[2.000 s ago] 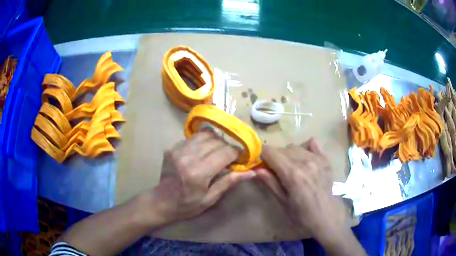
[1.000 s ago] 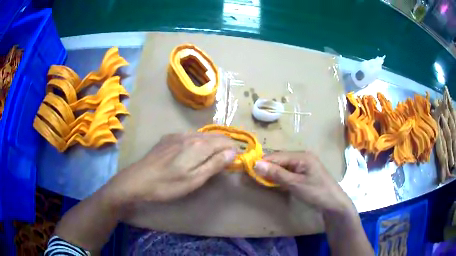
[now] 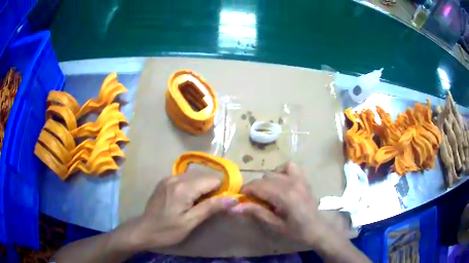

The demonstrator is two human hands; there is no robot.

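Observation:
An orange oval ring (image 3: 232, 177) with a tail piece at its lower right is held between my hands at the board's near part. My left hand (image 3: 177, 203) grips the ring's lower side. My right hand (image 3: 283, 203) pinches the tail piece (image 3: 255, 200), which is mostly hidden under its fingers. The fingertips of both hands meet at the joint. A hollow stack of orange rings (image 3: 177, 114) stands on the cardboard sheet (image 3: 154, 169). A white glue cup (image 3: 265, 134) with a thin stick (image 3: 295, 133) across it sits mid-board.
Joined ring-and-tail parts (image 3: 82, 136) lie in an overlapping row at left, beside a blue bin (image 3: 31, 133). Wavy orange tails (image 3: 403, 138) are heaped at right, with tan parts (image 3: 451, 138), white scrap (image 3: 355, 190) and a white bottle (image 3: 364, 86). A green surface (image 3: 169, 28) runs behind.
The ring has turned and risen from lying low under my left hand to standing tilted. Both hands have closed in around the joint. The whole view has shifted slightly.

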